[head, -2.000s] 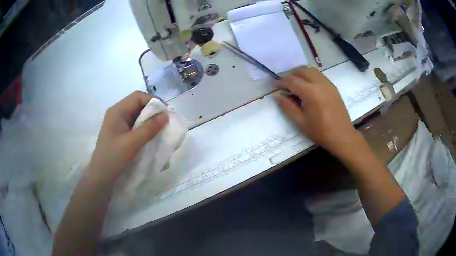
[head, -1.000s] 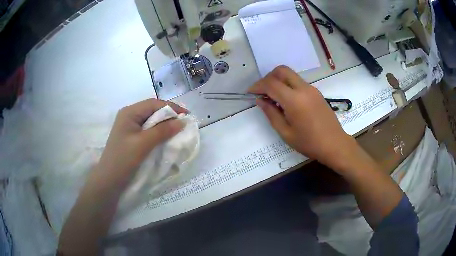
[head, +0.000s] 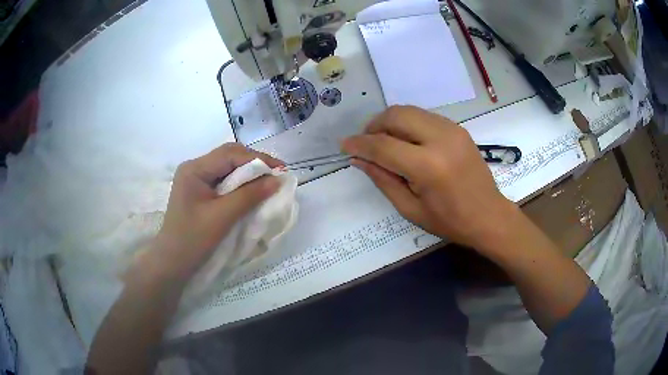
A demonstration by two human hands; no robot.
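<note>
My left hand (head: 212, 198) pinches a bunched white fabric piece (head: 267, 212) on the table front, just in front of the sewing machine's needle area. My right hand (head: 417, 168) holds thin grey tweezers (head: 318, 160). Their tips point left and meet the fabric edge at my left fingertips, where a small reddish spot shows. Whether the tips grip anything is too small to tell. The presser foot and needle (head: 291, 94) stand above the shiny plate (head: 256, 116), with no fabric under them.
A notepad (head: 417, 58), a red pencil (head: 476, 55) and a black-handled screwdriver (head: 538, 80) lie behind my right hand. Black thread snips (head: 501, 154) lie right of it. A small wooden-handled tool (head: 585, 135) is at the right edge. More white fabric (head: 80, 220) is piled left.
The tweezers were first picked up near the notepad, then moved left and down to the fabric edge. My left hand and the fabric have shifted slightly right. The snips have come into view beside my right hand.
</note>
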